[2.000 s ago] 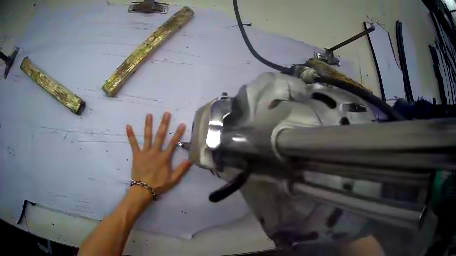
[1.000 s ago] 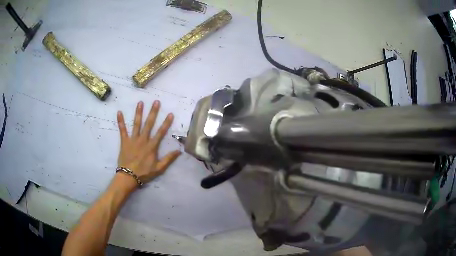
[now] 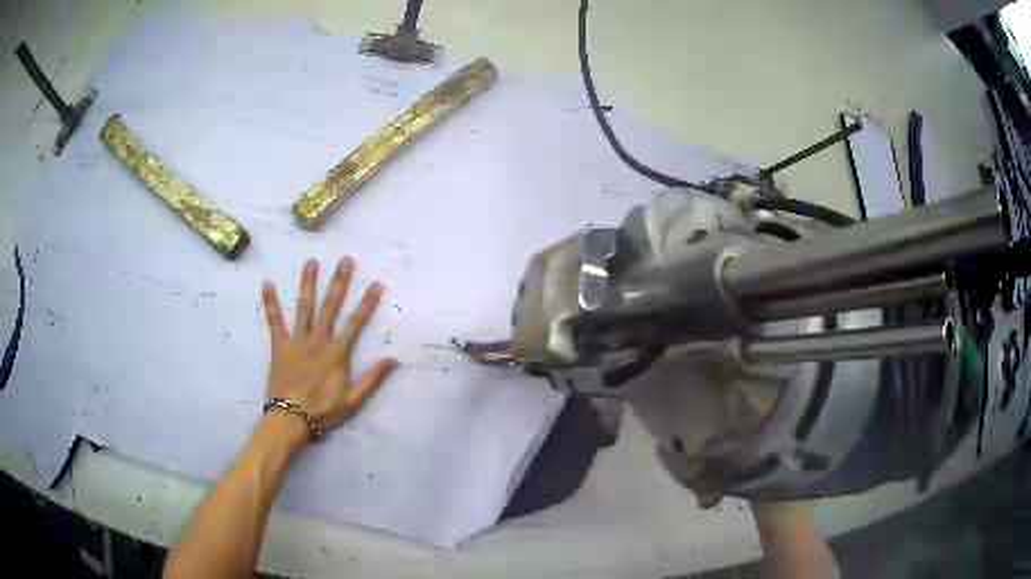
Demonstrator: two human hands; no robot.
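My left hand [image 3: 318,360] lies flat with spread fingers on the white-lilac paper marker [image 3: 215,328]. The straight knife cutting machine [image 3: 678,283] stands to its right, with its narrow presser foot [image 3: 484,351] pointing at the hand, a short gap away. Dark fabric [image 3: 554,464] shows at the paper's edge below the machine. My right hand is mostly hidden behind the machine; a fingertip [image 3: 708,499] and the forearm show below it. Its grip cannot be seen. The knife blade is not clearly visible.
Two brassy cutting weights [image 3: 396,144] [image 3: 172,188] lie on the paper. Cloth clamps stand at the top [image 3: 403,46], top left [image 3: 72,120] and behind the machine. The black power cable [image 3: 611,130] runs to the motor. Dark-edged panels [image 3: 880,167] lie at the right.
The machine has moved right, away from my left hand, and its foot shows more. Dark fabric is now exposed below it. My left hand stays flat on the paper. The view has shifted slightly.
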